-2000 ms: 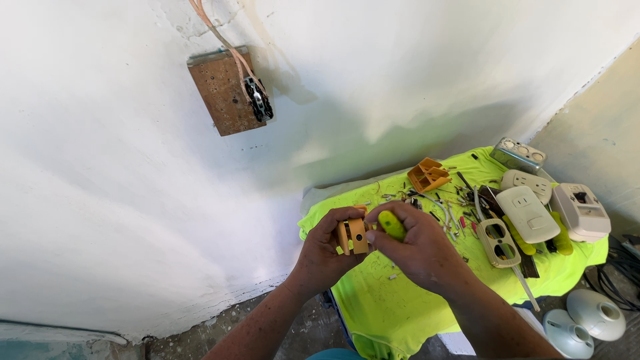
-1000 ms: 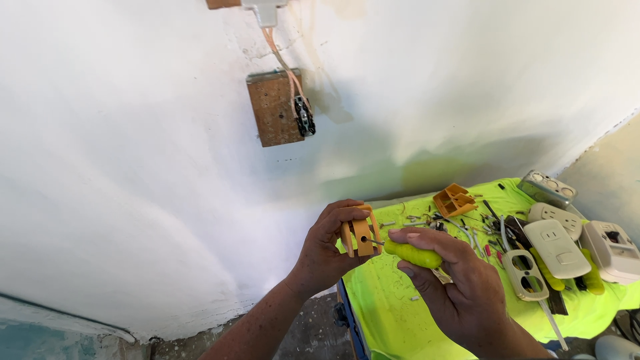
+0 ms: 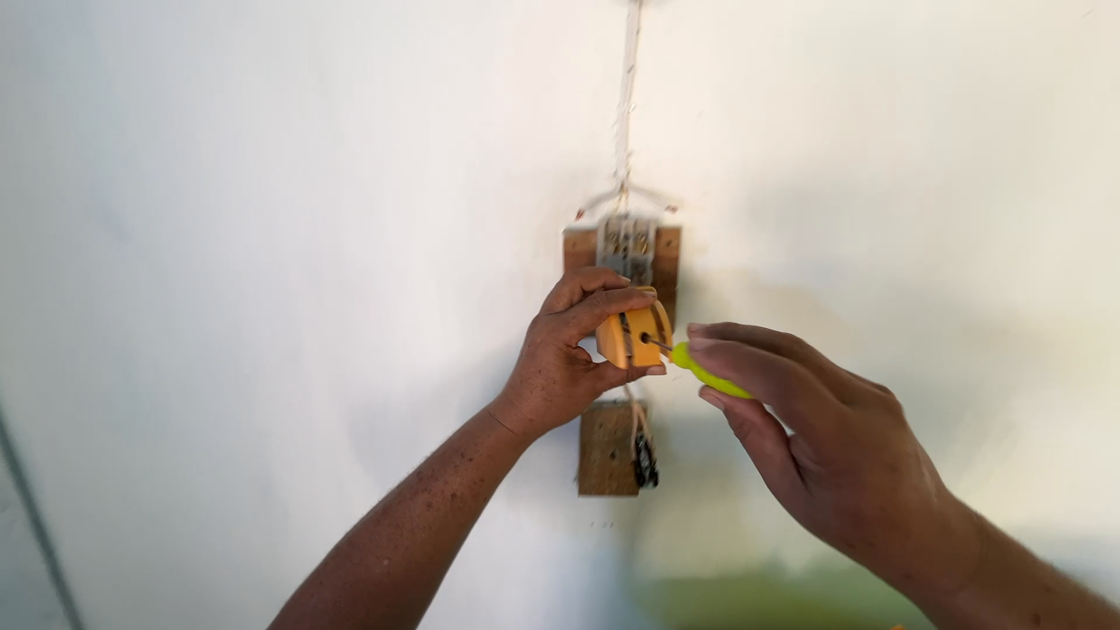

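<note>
Between its thumb and fingers, my left hand (image 3: 569, 350) grips an orange plastic cover (image 3: 647, 350) with slots and a round hole. My right hand (image 3: 822, 429) holds a screwdriver (image 3: 713, 374) by its yellow-green handle, the shaft reaching the cover's hole. Behind and just above the cover, a whitish electrical switch base (image 3: 626, 245) with metal terminals sits on a brown wooden board (image 3: 668, 262); my left fingers hide its lower part. Two split wire ends (image 3: 647, 194) spread out above the base.
A cable (image 3: 628, 96) runs down the pale wall (image 3: 306, 219) to the switch base. Lower down, a second wooden board (image 3: 606, 451) carries a black electrical device (image 3: 646, 461) hanging from wires. A dark line (image 3: 35, 525) crosses the wall at lower left.
The view has swung up, so the lime cloth with its tools has left it. Both hands, with the orange cover and screwdriver, are now in front of the upper board.
</note>
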